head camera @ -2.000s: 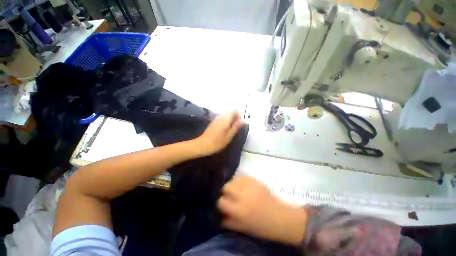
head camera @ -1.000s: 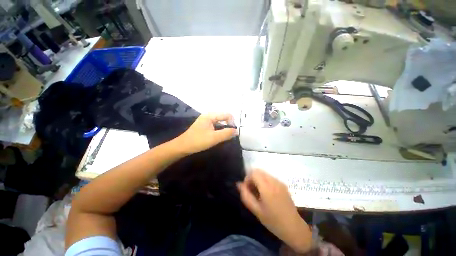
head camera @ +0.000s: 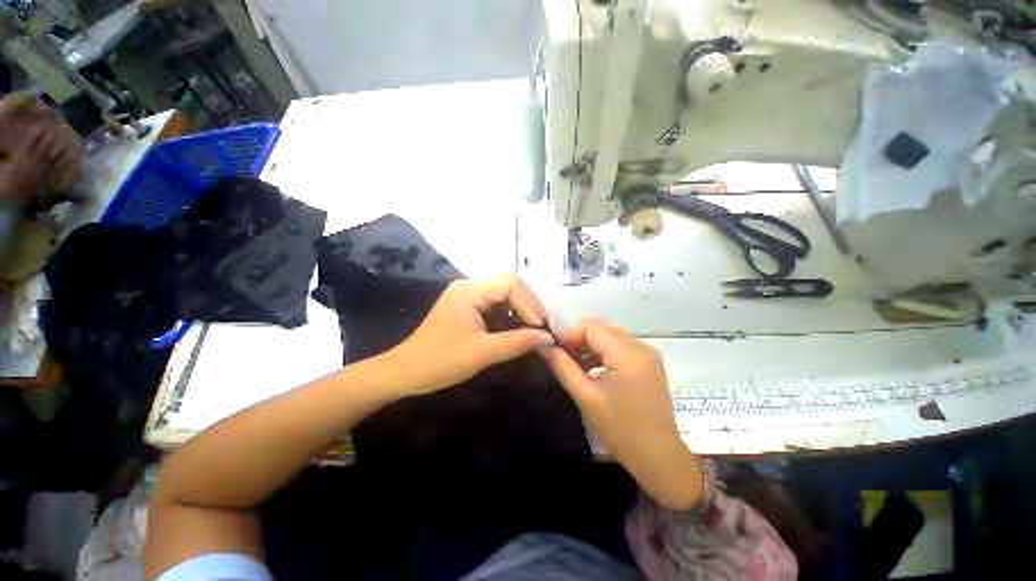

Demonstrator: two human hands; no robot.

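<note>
A black patterned garment panel [head camera: 443, 397] lies over the table's front edge and hangs into the lap. My left hand [head camera: 483, 329] pinches its upper right edge between thumb and fingers. My right hand [head camera: 613, 380] pinches the same edge right beside it; the fingertips of both hands nearly touch. The pinched edge is mostly hidden by the fingers. The hands are in front of and left of the presser foot and needle [head camera: 577, 252] of the cream-white sewing machine [head camera: 636, 102]. The panel is not under the foot.
A heap of black pieces [head camera: 170, 267] lies at the left over a blue basket [head camera: 199, 170]. Black-handled shears [head camera: 750, 233] and thread snips [head camera: 778, 288] lie on the machine bed. A printed ruler [head camera: 841, 395] runs along the front edge. Another person's hand [head camera: 40, 148] shows at far left.
My right hand has moved up to meet my left at the panel's edge. The panel now lies apart from the heap, with white table between them. The camera view has shifted to the right.
</note>
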